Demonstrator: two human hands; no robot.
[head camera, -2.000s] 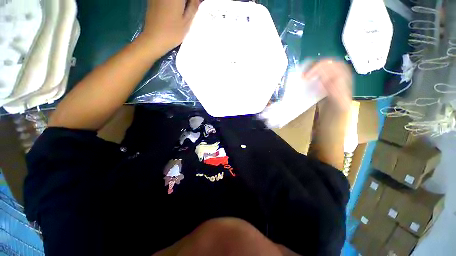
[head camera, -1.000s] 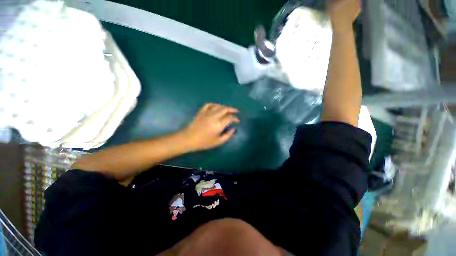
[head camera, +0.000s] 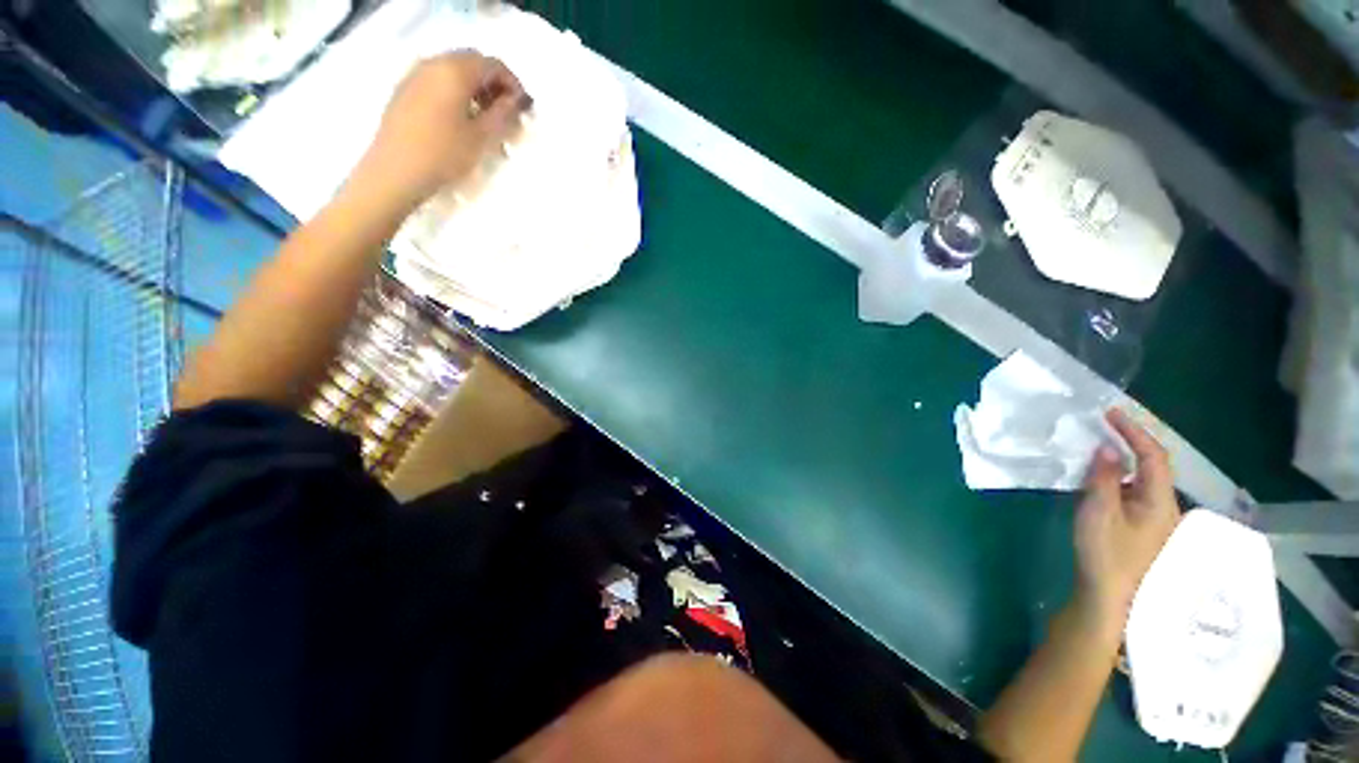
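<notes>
White hexagonal housings (head camera: 559, 194) lie stacked at the upper left of the bench. My left hand (head camera: 455, 112) is on top of the stack with its fingers bent; whether they grip a housing is hidden. My right hand (head camera: 1128, 514) pinches the edge of a crumpled white cloth (head camera: 1021, 425) over the green mat on the right. A dispenser bottle (head camera: 951, 239) with a round metallic top, its lid raised, stands at the pale rail.
A white housing (head camera: 1088, 201) lies beyond the rail on clear plastic. Another white housing (head camera: 1204, 626) lies at the lower right, beside my right forearm. The green bench (head camera: 716, 358) has a front edge running diagonally. A carton with small metallic parts (head camera: 391, 380) and a wire rack (head camera: 90, 492) are at left.
The view has turned toward the stack. My left hand has moved from the bench onto the stack. My right hand has come back from the far side and now holds the cloth.
</notes>
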